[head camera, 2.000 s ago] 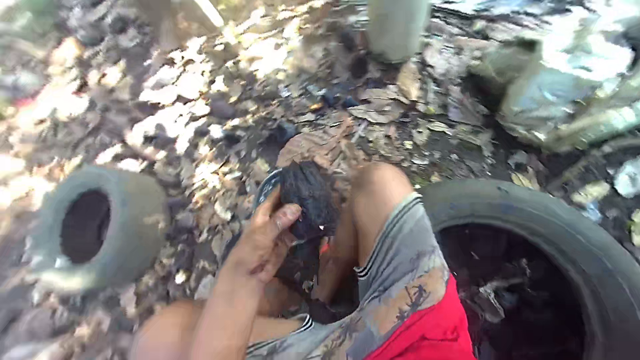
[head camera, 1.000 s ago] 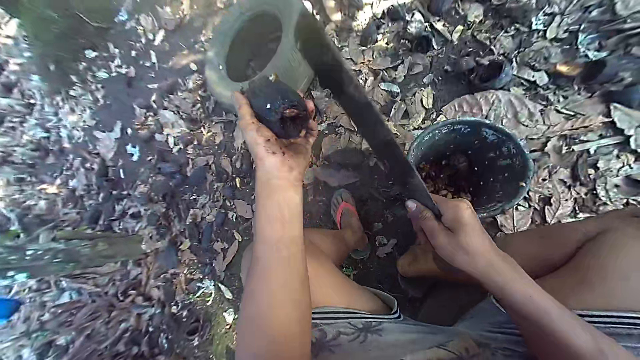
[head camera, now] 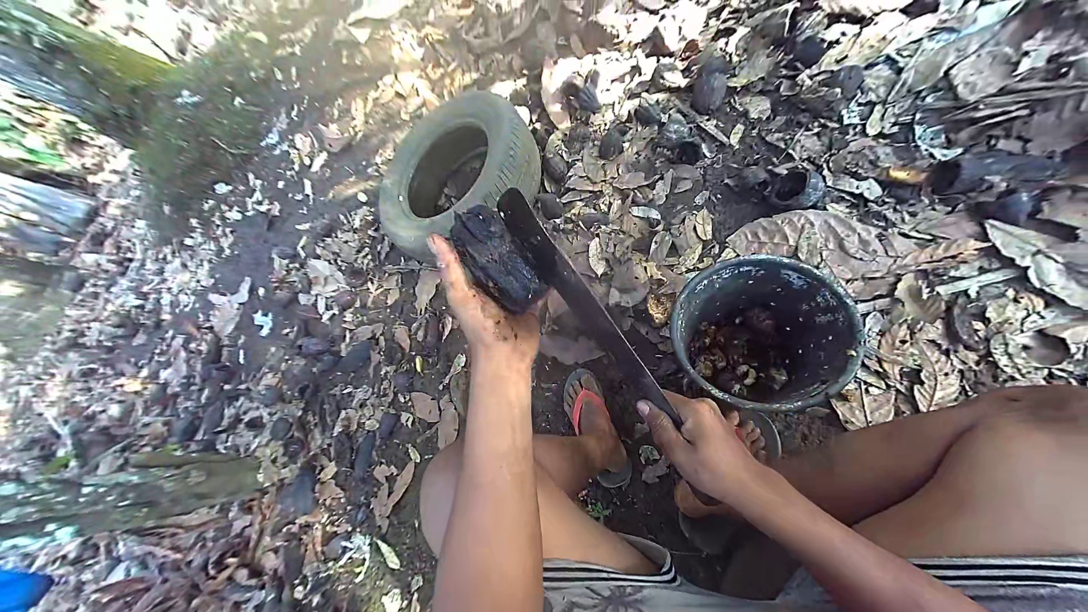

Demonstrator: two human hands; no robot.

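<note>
My left hand (head camera: 489,310) holds a dark, blackened pod (head camera: 497,259), seemingly a dried cacao pod, with fingers around its lower side. A long dark machete (head camera: 595,314) has its handle end gripped in my right hand (head camera: 701,438). Its blade slants up and left, with the end part lying against or just over the pod's right side; I cannot tell whether it cuts in. Right of the blade stands a dark bucket (head camera: 769,404) with brownish pieces (head camera: 739,357) in its bottom.
An old tyre (head camera: 518,144) lies beyond my left hand. Dry leaves (head camera: 799,238) and several dark pods (head camera: 710,85) cover the ground. My sandalled foot (head camera: 591,412) rests between my arms. A mossy trunk (head camera: 93,51) is at upper left, and something blue (head camera: 21,589) at lower left.
The view has swung since the first frame. Compared with one second ago, the pod is turned in my left hand, and the machete's end has come down from above onto or over the pod's right side.
</note>
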